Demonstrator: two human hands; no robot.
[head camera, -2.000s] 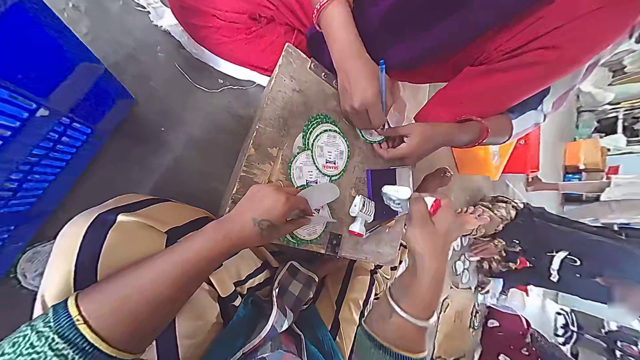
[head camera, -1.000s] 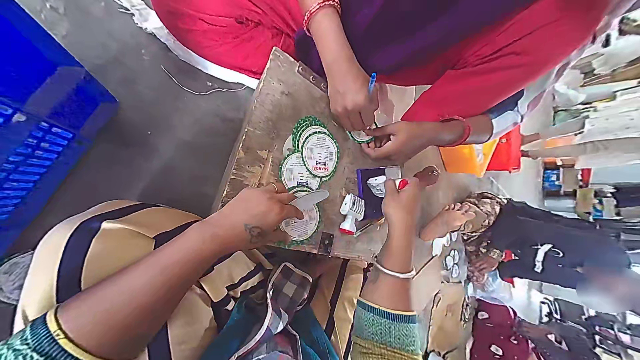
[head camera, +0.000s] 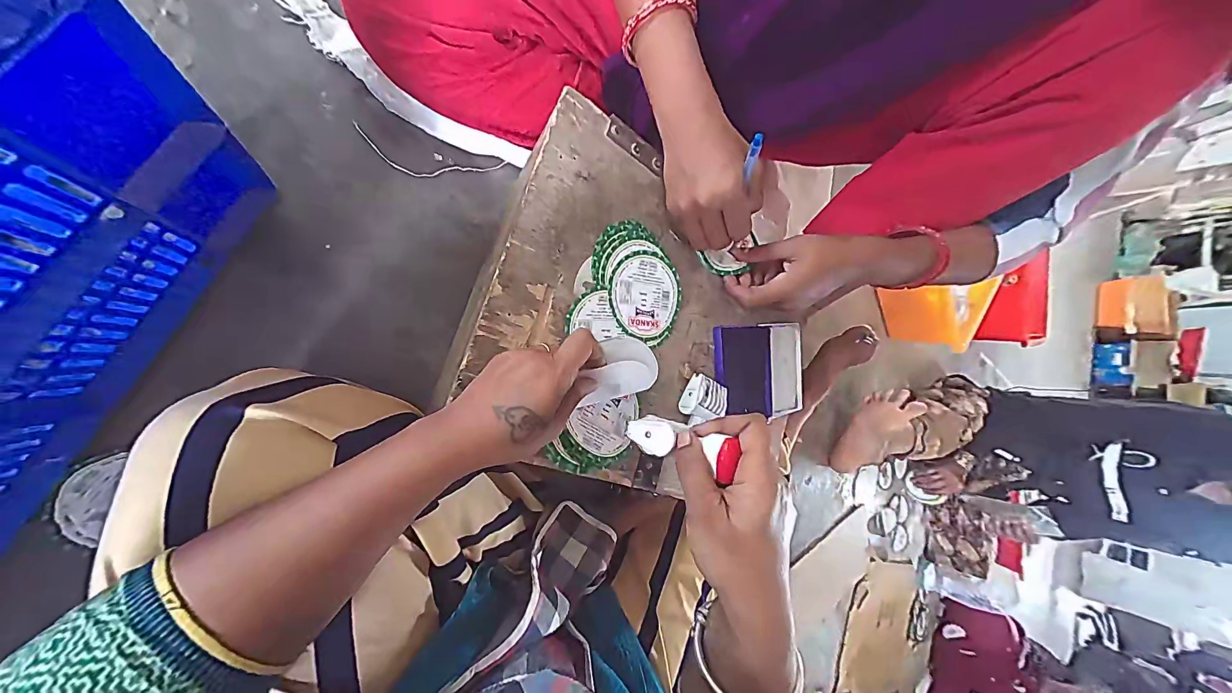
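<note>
My left hand (head camera: 539, 385) pinches a translucent white oval piece (head camera: 630, 369) over round green-edged printed labels at the near edge of the wooden board. In my right hand (head camera: 736, 481) is a small white hand stamp with a red end (head camera: 720, 452), its white head tilted toward those labels (head camera: 604, 423). Farther up lies an overlapping pile of similar round labels (head camera: 645, 296). A second white stamp (head camera: 703, 397) rests just beyond my right hand, beside an open stamp pad with a dark purple surface (head camera: 741, 368).
Opposite me, another person's hands (head camera: 712, 192) hold a blue pen (head camera: 753, 159) and a round label. A blue plastic crate (head camera: 125, 192) stands at the left. Another person's bare foot (head camera: 833, 371) is beside the wooden board (head camera: 539, 241). Orange and red containers (head camera: 938, 313) stand at the right.
My right hand has moved from the stamp pad back toward the labels near my left hand, with the stamp in it. The dark pad surface is now uncovered.
</note>
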